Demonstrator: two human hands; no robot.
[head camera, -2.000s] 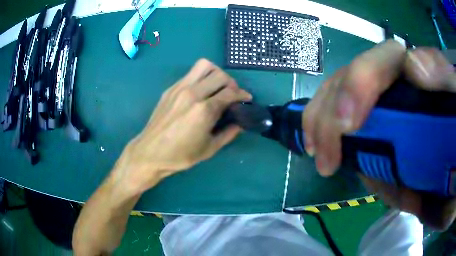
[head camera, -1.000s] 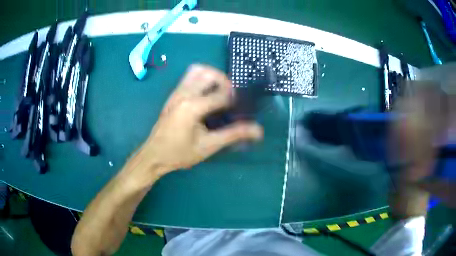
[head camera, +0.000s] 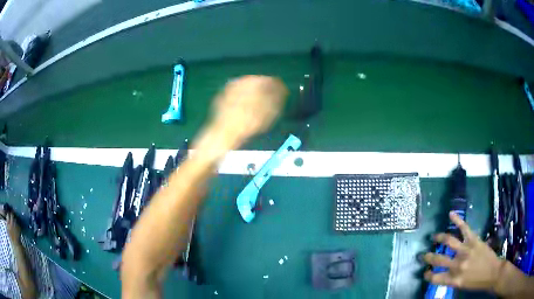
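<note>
My left hand (head camera: 249, 111) is blurred above the green belt, its fingers not clear. A dark, slim device body (head camera: 313, 87), also blurred, is just right of it over the belt; I cannot tell whether they touch. My right hand (head camera: 468, 260) lies over the blue-and-black electric screwdriver (head camera: 458, 201) with fingers spread. The screwdriver lies on the bench at the right, its bit towards the belt. The black screw tray (head camera: 366, 204) is left of it, its right part covered with silver screws. A dark squarish jig (head camera: 332, 270) lies flat on the mat.
A light-blue housing (head camera: 266, 178) lies across the white edge strip; another (head camera: 174, 96) is on the belt (head camera: 410, 105). Black device bodies (head camera: 137, 190) are piled at left, more (head camera: 42, 193) farther left and others (head camera: 506, 198) at far right. Another person's arm (head camera: 20, 257) shows at lower left.
The view has shifted towards the belt. My left hand has moved from over the mat to over the belt. The screwdriver now lies on the bench, and my right hand's fingers are spread over it.
</note>
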